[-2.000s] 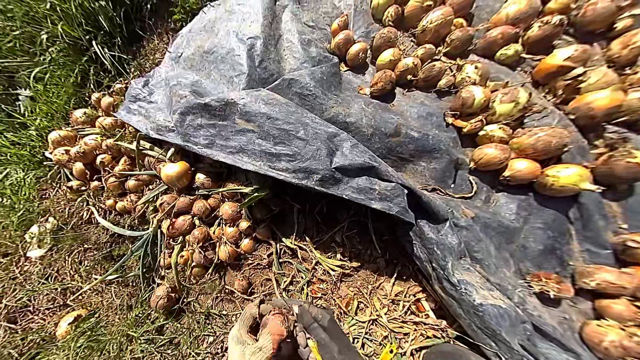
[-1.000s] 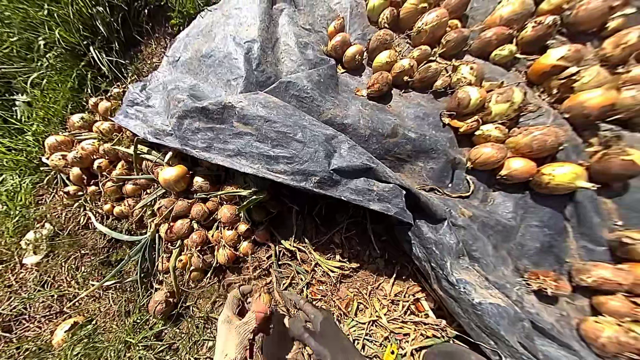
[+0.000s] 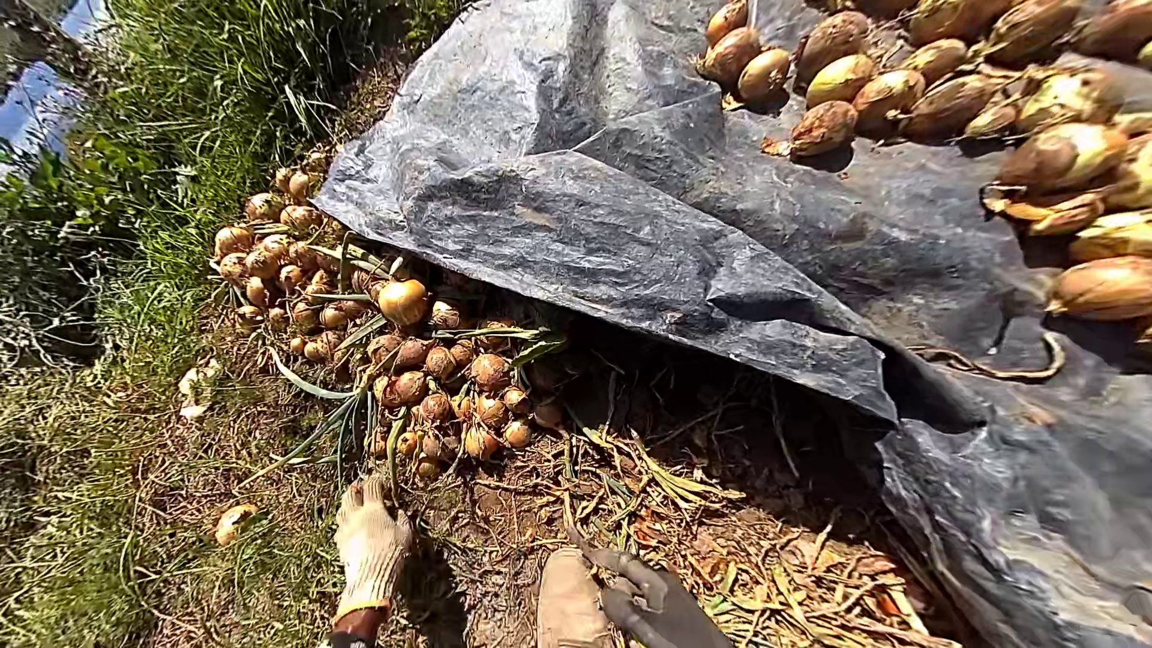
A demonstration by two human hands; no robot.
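Note:
My left hand (image 3: 373, 544), in a pale knitted glove, reaches down at the lower edge of a pile of onions (image 3: 490, 372), beside a green stalk. Its fingers curl downward, and whatever lies under them is hidden. To its right is my right hand (image 3: 648, 598), in a dark grey glove, low over dry stalks. Its fingers are spread and no onion shows in it. A tan shoe toe (image 3: 569, 598) lies between the hands. One larger, bright yellow onion (image 3: 403, 301) rests on top of the pile, whose upper right part goes under a plastic sheet.
The grey plastic sheet (image 3: 576, 225) spreads from the middle to the right, its near edge folded and raised. More onions (image 3: 886, 99) lie on it. Cut leaves and dry stalks (image 3: 765, 576) cover the soil at the lower right. Grass (image 3: 207, 108) borders the left side.
The hands were close together at the bottom middle, around an onion. My left hand has moved left to the pile's edge, away from the right. The view has shifted left.

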